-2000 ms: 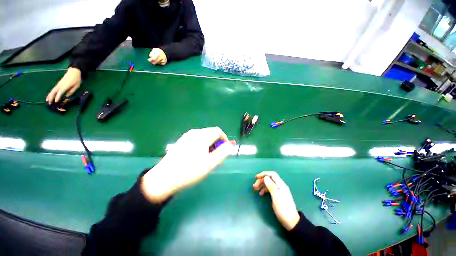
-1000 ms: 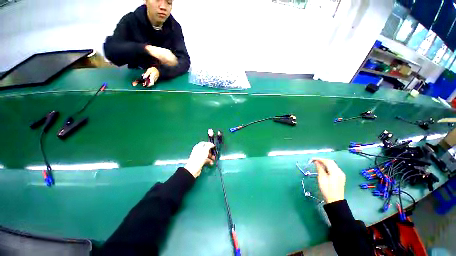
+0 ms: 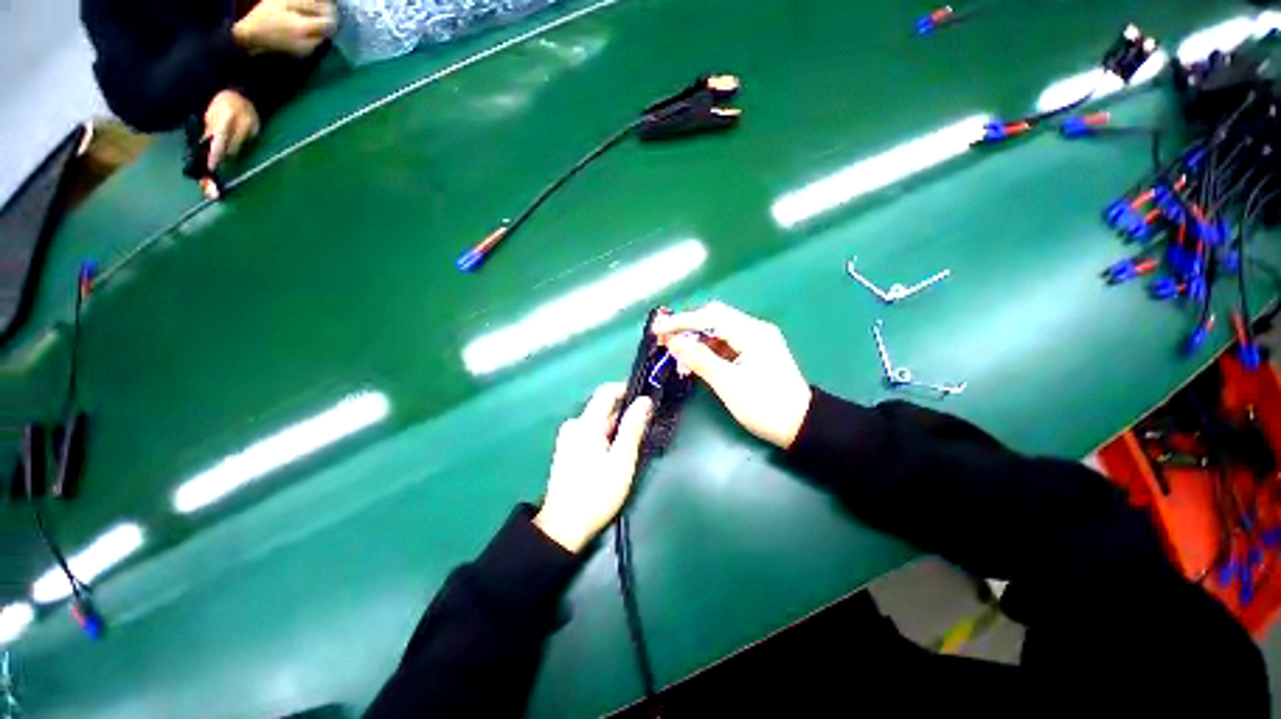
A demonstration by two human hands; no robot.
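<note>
My left hand (image 3: 593, 466) grips a black battery clamp (image 3: 646, 368) by its handles, above the near part of the green bench. Its black cable (image 3: 631, 604) hangs down toward the bottom edge. My right hand (image 3: 747, 372) is at the clamp's upper end, its fingers on a small silver torsion spring (image 3: 663, 368), partly hidden by fingers and jaws. Two loose torsion springs lie on the bench right of my hands, one farther away (image 3: 896, 292) and one nearer (image 3: 903, 377).
Another clamp lead (image 3: 684, 113) lies on the belt ahead. A pile of cable leads (image 3: 1194, 232) is at the right, above a red-orange bin (image 3: 1180, 464). More leads lie at the left (image 3: 63, 457). Another person's hands (image 3: 232, 124) and a plastic bag (image 3: 422, 21) are at top left.
The view has turned and moved closer. My left hand has lifted the clamps off the bench. My right hand has moved from the loose springs to the clamp with a spring.
</note>
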